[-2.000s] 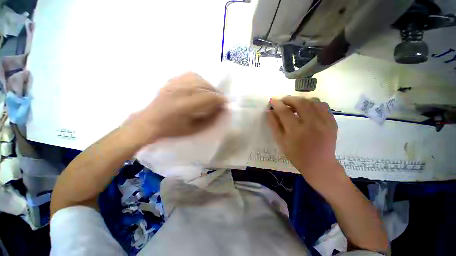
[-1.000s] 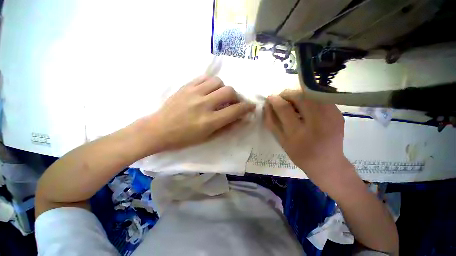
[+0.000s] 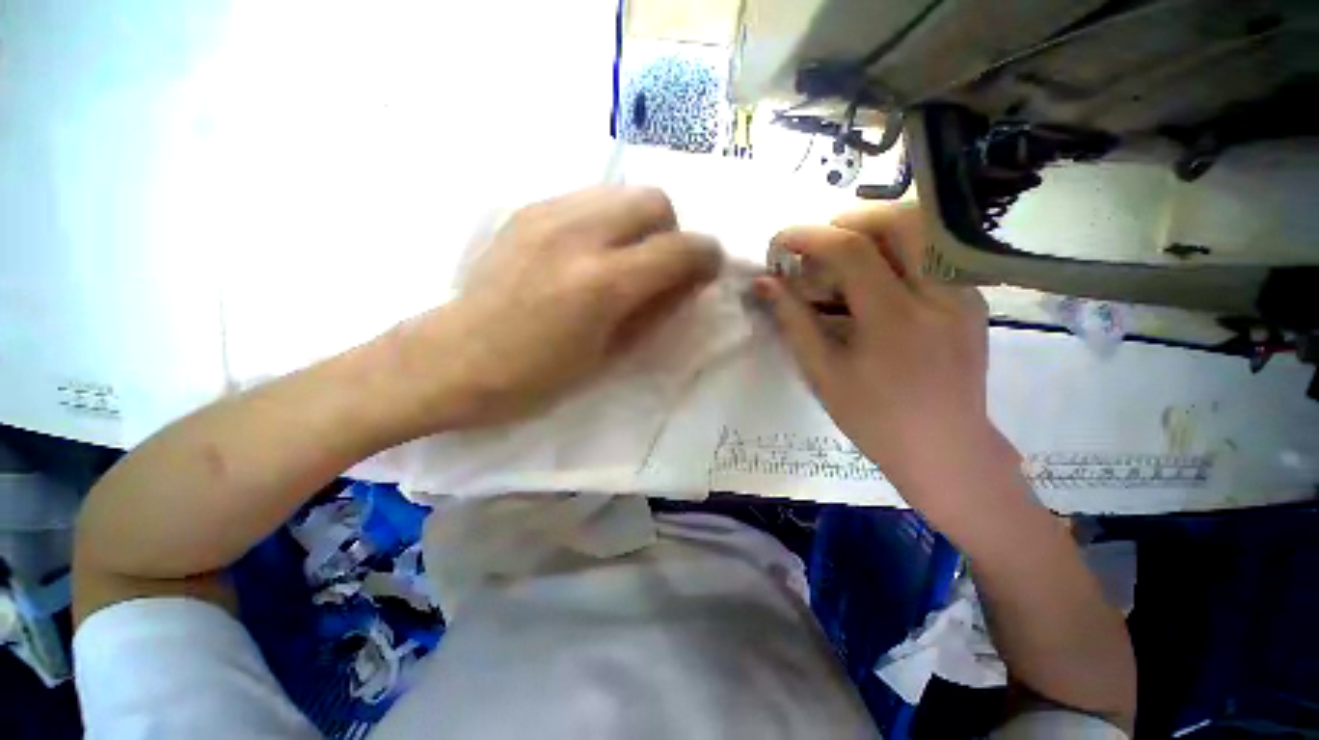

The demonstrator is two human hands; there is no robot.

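Observation:
A pale fabric piece (image 3: 564, 441) lies on the white table in front of me and hangs over its front edge, washed out against the table. My left hand (image 3: 579, 297) is closed on the fabric, fingertips near its upper right part. My right hand (image 3: 882, 318) pinches the fabric's right end between thumb and fingers. A small whitish bit with dark marks shows at the right fingertips, too blurred to name surely. Both hands are just below the needle area of the sewing machine (image 3: 839, 152).
The machine head (image 3: 1099, 87) overhangs the upper right, close above my right hand. Small labels (image 3: 1092, 321) lie right of it. A printed ruler (image 3: 1114, 470) runs along the front edge. Blue crates with scraps (image 3: 362, 578) stand below the table.
The fingertips of both hands have come together on the fabric, then parted slightly. The view has shifted, so the machine head covers more of the upper right.

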